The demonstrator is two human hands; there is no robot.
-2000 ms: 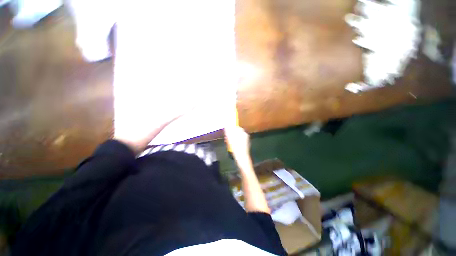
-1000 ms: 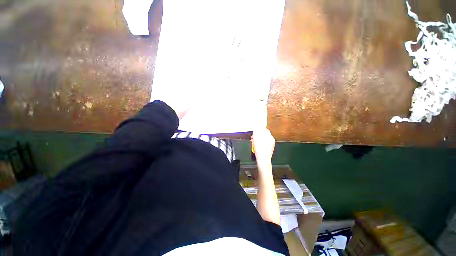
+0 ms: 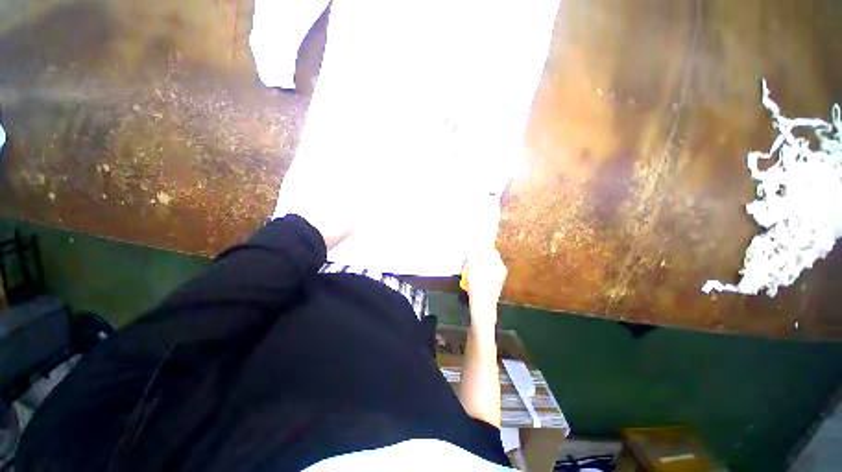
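Note:
A large white pattern sheet point(image 3: 406, 138), mostly blank with glare, runs from the top of the view to the table's front edge. My right hand point(image 3: 485, 274) is closed around the yellow and black electric scissors point(image 3: 464, 284) at the sheet's lower right corner; the blades cannot be made out. My left hand point(image 3: 338, 240) lies at the sheet's lower left; only a small part shows beyond the black sleeve, and its fingers are lost in the glare.
A brown stained table point(image 3: 609, 184) bears another white paper piece point(image 3: 277, 41) at upper left and a tangled white heap point(image 3: 799, 207) at right. Below are a taped cardboard box point(image 3: 545, 442) with paper scraps, a yellowish box point(image 3: 669, 449) and dark objects at lower left.
The view has shifted and tilted, so the table edge now slopes down to the right. The sheet leans more. My right hand stays on the scissors near the sheet's right edge.

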